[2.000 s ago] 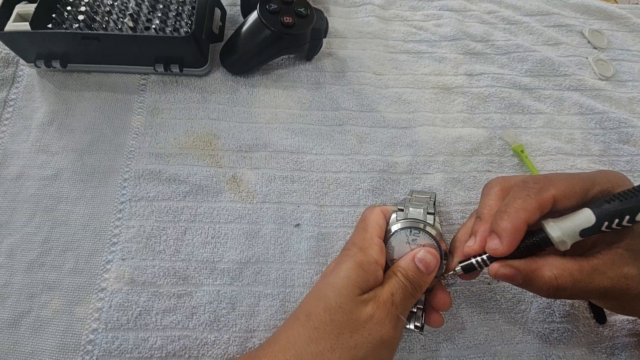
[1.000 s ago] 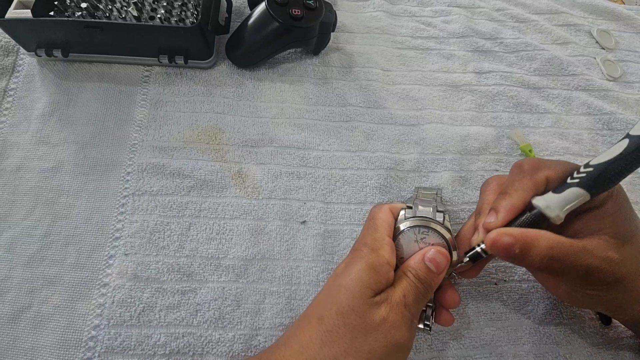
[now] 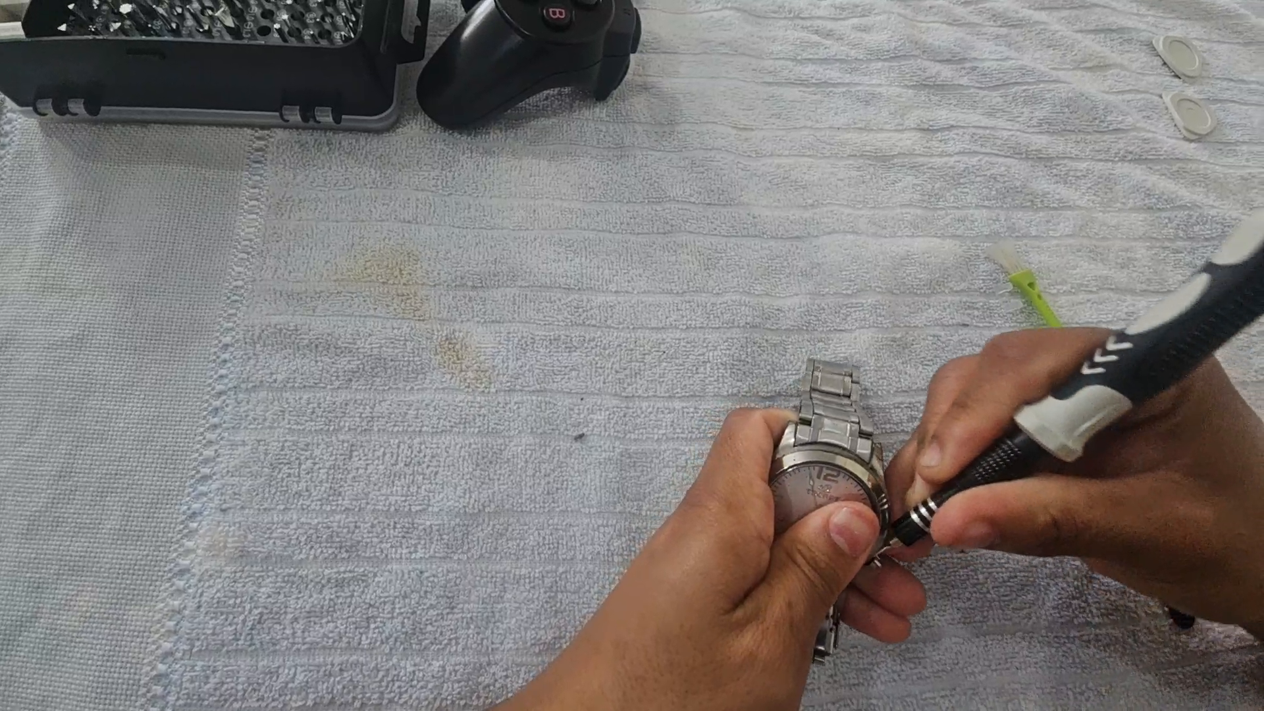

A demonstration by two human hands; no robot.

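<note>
A wristwatch with a steel link bracelet (image 3: pixel 832 391) is held face up in my left hand (image 3: pixel 731 563), the thumb lying across the lower part of the dial. My right hand (image 3: pixel 1096 484) grips a black and grey precision screwdriver (image 3: pixel 1071 420), tilted, its handle pointing to the upper right. The driver's tip is at the right edge of the watch case, low down beside my left thumb; the exact contact point is too small to tell. The lower bracelet hangs partly hidden behind my left fingers.
A striped white towel (image 3: pixel 592 336) covers the surface. At the upper left stands a black case of metal screwdriver bits (image 3: pixel 197 79), beside a black game controller (image 3: pixel 523 59). A small green-handled brush (image 3: pixel 1032 294) lies beyond my right hand. Two pale oval pieces (image 3: pixel 1179 57) rest at the upper right.
The screwdriver handle has swung upward, from lying nearly level two seconds ago to a steeper slant. My right hand has turned with it. My left hand keeps its hold on the watch.
</note>
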